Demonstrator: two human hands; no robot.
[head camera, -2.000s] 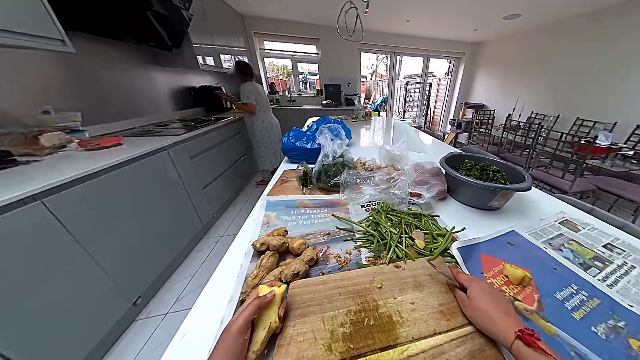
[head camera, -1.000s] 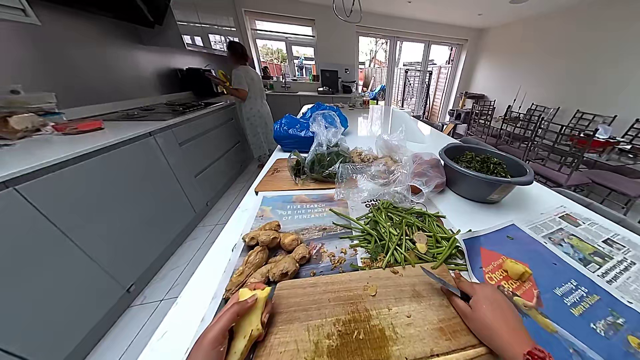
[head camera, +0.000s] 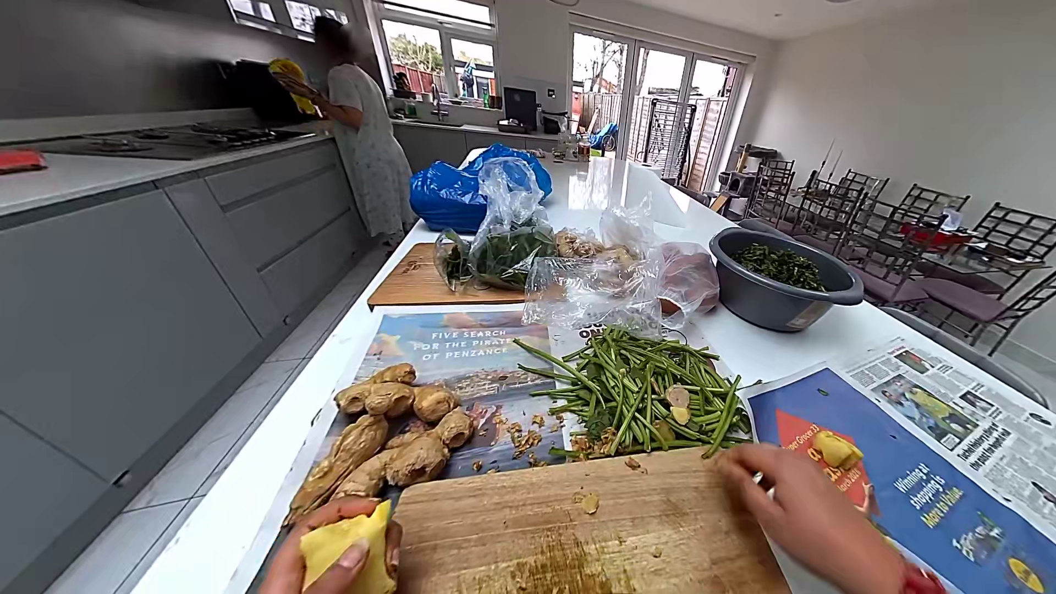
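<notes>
My left hand (head camera: 334, 549) grips a piece of peeled ginger root (head camera: 351, 551) at the left edge of a wooden chopping board (head camera: 577, 528). Over the board's far right corner is my right hand (head camera: 813, 511), fingers curled around a small knife (head camera: 757, 478), mostly hidden by the hand. Unpeeled ginger roots (head camera: 396, 454) lie on newspaper beyond the board's left side. Behind the board is a heap of green stalks (head camera: 643, 388) with ginger slices on it. A peeled ginger piece (head camera: 837, 450) rests on the newspaper at right. Small peel scraps lie on board and paper.
A grey plastic basin (head camera: 775, 309) holds chopped greens. Clear plastic bags (head camera: 590, 289) and a blue bag (head camera: 450, 198) stand behind, some on a second wooden board (head camera: 404, 280). Newspaper (head camera: 932, 478) covers the right side. Another person (head camera: 363, 140) stands by the far left counter.
The knife blade, in plain sight over the board's corner one second ago, is now mostly hidden at my right hand. My left hand still holds the peeled ginger. The other person's raised hands hold something yellow.
</notes>
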